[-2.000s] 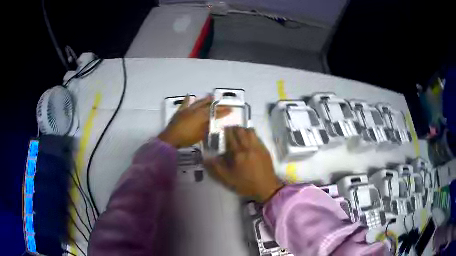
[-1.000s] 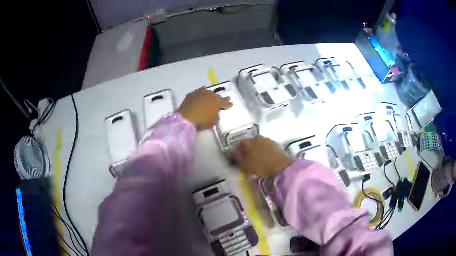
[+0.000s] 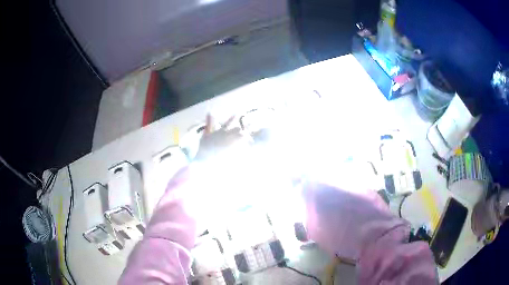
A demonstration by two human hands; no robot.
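Strong glare washes out the middle of the table. My left hand (image 3: 223,139) is over the back row of white device units, its fingers spread; whether it touches a unit is hidden by the glare. My right hand (image 3: 304,192) is nearly lost in the glare, with only the pink sleeve clear. White device units (image 3: 124,189) stand on the left of the table. Another device unit (image 3: 254,239) lies in front of me between my sleeves, and one more (image 3: 399,164) is at the right.
A dark phone (image 3: 448,231) lies at the right edge beside a label sheet (image 3: 467,170) with coloured rows. A blue box (image 3: 385,69) and a clear container (image 3: 434,92) are at the back right. A white fan (image 3: 38,224) is at far left. Black cables run along the left side.
The view has turned to the right, so the table's contents sit further left. Glare now covers the middle. Both hands have moved along to units further right.
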